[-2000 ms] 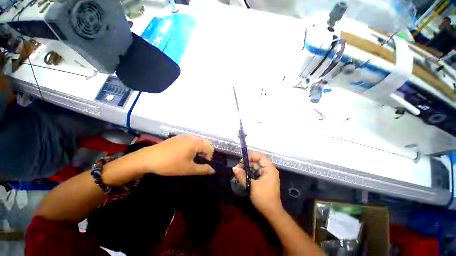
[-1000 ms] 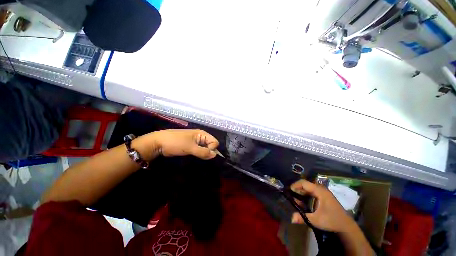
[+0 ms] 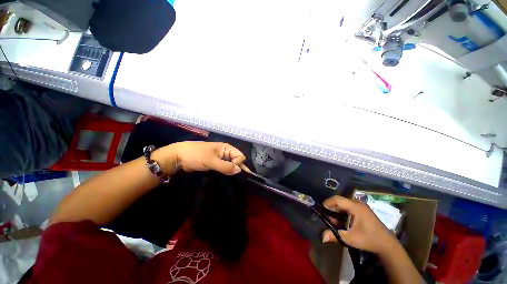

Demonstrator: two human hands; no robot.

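Observation:
My right hand (image 3: 361, 224) holds the scissors (image 3: 303, 198) by their black handles, below the table's front edge at lap level. The silver blades point left toward my left hand (image 3: 214, 158). My left hand pinches a small light-coloured thing, too small to name, at the blade tips; whether it touches the blades is unclear. Black fabric (image 3: 161, 213) lies on my lap under my left forearm.
The white table (image 3: 233, 72) with a measuring tape strip (image 3: 267, 136) lies ahead. The sewing machine's needle area (image 3: 383, 44) is at upper right. Below are a cardboard box (image 3: 419, 222), red stools (image 3: 456, 249) and another person's clothed leg (image 3: 33, 130) at left.
Since the first frame the view has tilted down and the scissors have gone from upright over the table edge to pointing left. My hands have moved apart. Little differs from one second ago.

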